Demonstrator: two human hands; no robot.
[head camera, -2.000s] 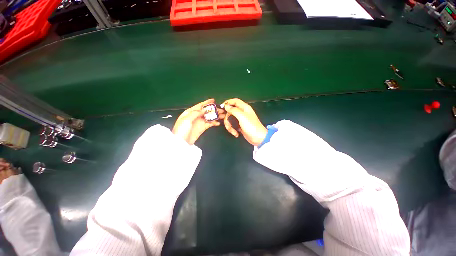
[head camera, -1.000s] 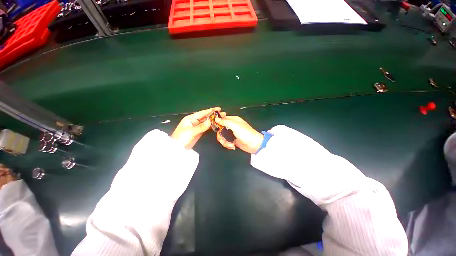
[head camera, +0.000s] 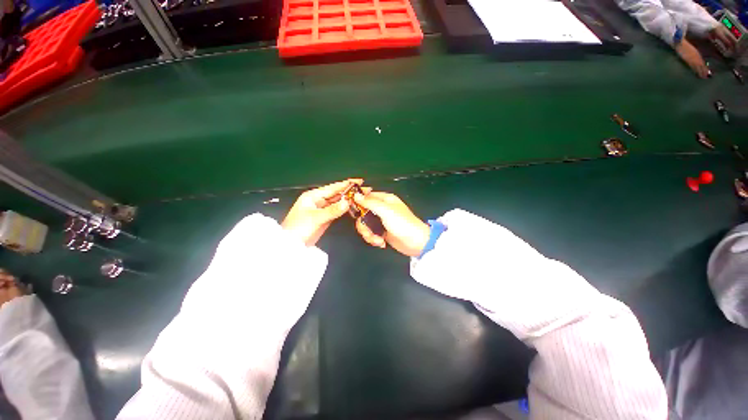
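A small dark unit with gold glints (head camera: 354, 199), perhaps a watch case, is held between my two hands above the green bench (head camera: 246, 107). My left hand (head camera: 316, 213) grips it from the left with its fingertips. My right hand (head camera: 392, 221) has its thumb and fingers on the unit's right side, and a dark part shows under its palm. Fingers hide most of the unit. A blue band (head camera: 435, 237) is on my right wrist.
Silver pieces (head camera: 80, 233) and a cream block (head camera: 22, 232) are at left by a metal post. A red tray (head camera: 351, 29) and black tray with paper (head camera: 533, 20) are at the back. Loose parts (head camera: 613, 148) and red pieces (head camera: 700, 180) lie right. Other people's hands show at both sides.
The pale face seen two seconds ago is turned out of sight, and my right fingers have closed in on the unit. Loose parts at right have shifted left. Another person's arms have appeared at upper right.
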